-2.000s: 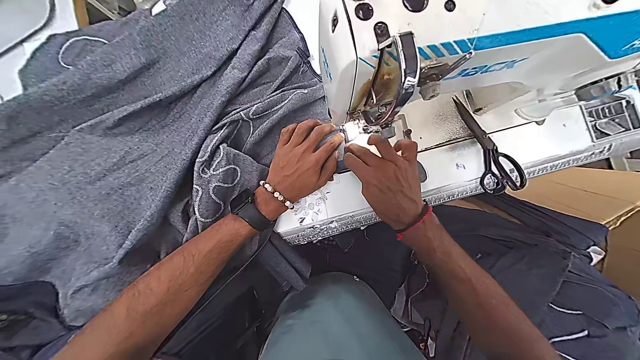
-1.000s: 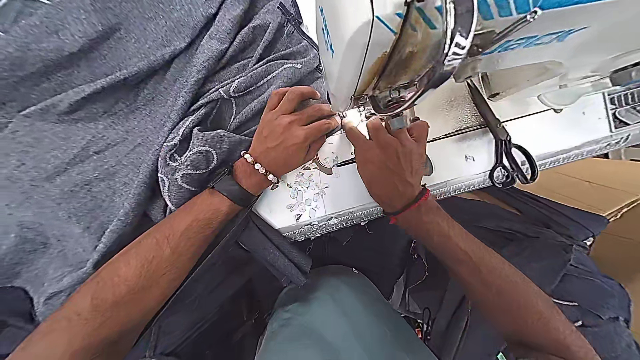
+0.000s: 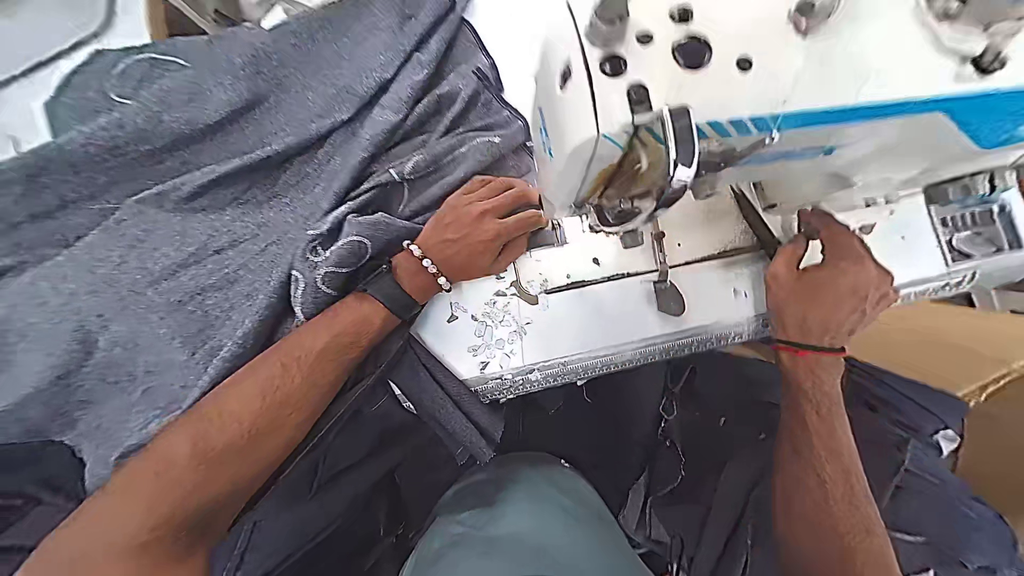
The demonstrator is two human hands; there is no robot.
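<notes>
A white and blue Jack industrial sewing machine (image 3: 800,144) stands across the upper right. My left hand (image 3: 488,228), with a beaded bracelet and a dark band at its wrist, pinches the edge of grey-blue fabric (image 3: 200,208) just left of the presser foot. My right hand (image 3: 828,276) is on the scissors (image 3: 754,220) lying on the machine bed; the black blades point up and left, and the handles are mostly hidden by the fingers. Between my hands, a small metal lever with a rounded end (image 3: 670,298) lies by the needle area.
Small scraps (image 3: 496,336) lie on the white bed near its left front corner, above a printed measuring scale (image 3: 608,368) along the edge. Dark garments (image 3: 720,448) hang below and over my lap. A cardboard box (image 3: 944,344) stands at the right.
My right hand has left the needle area and moved right to the scissors, which lay untouched in the earlier frames. My left hand stays at the fabric edge beside the machine head.
</notes>
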